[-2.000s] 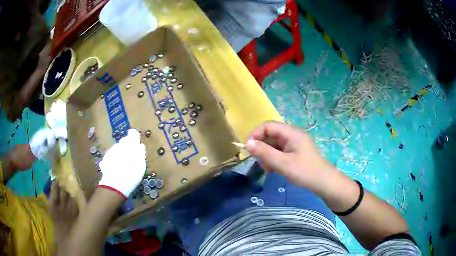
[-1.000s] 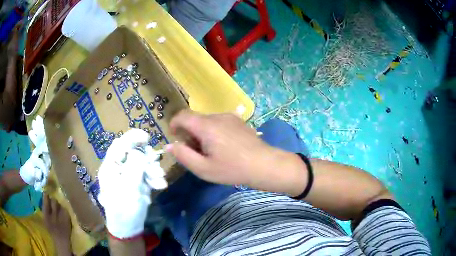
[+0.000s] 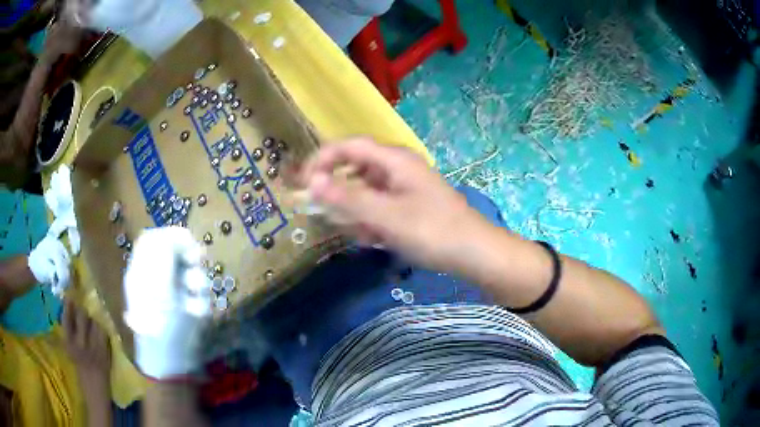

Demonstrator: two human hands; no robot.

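Observation:
The brown cardboard tray (image 3: 185,142) with blue printing holds many small round buttons (image 3: 227,227), some dark and shiny, some pale-faced. My left hand (image 3: 167,296), in a white glove with a red cuff edge, is over the tray's near left part, fingers curled and blurred; whether it holds a button is hidden. My bare right hand (image 3: 337,188) is over the tray's right edge. Its blurred fingertips are close together around something small and pale, perhaps a ring or strip. A thin whitish ring (image 3: 298,237) lies in the tray's near right corner.
A white tub (image 3: 154,21) stands behind the tray, with a person's hand at it. White gloves (image 3: 57,242) and a round dark dish (image 3: 60,123) are left of it. A yellow sleeve (image 3: 33,367) is at lower left. A red stool (image 3: 417,50) and scrap strips (image 3: 587,79) are beyond the table.
My left hand has moved down and left, away from my right hand. My right hand has moved slightly right and up. A person's hand now shows at the tub.

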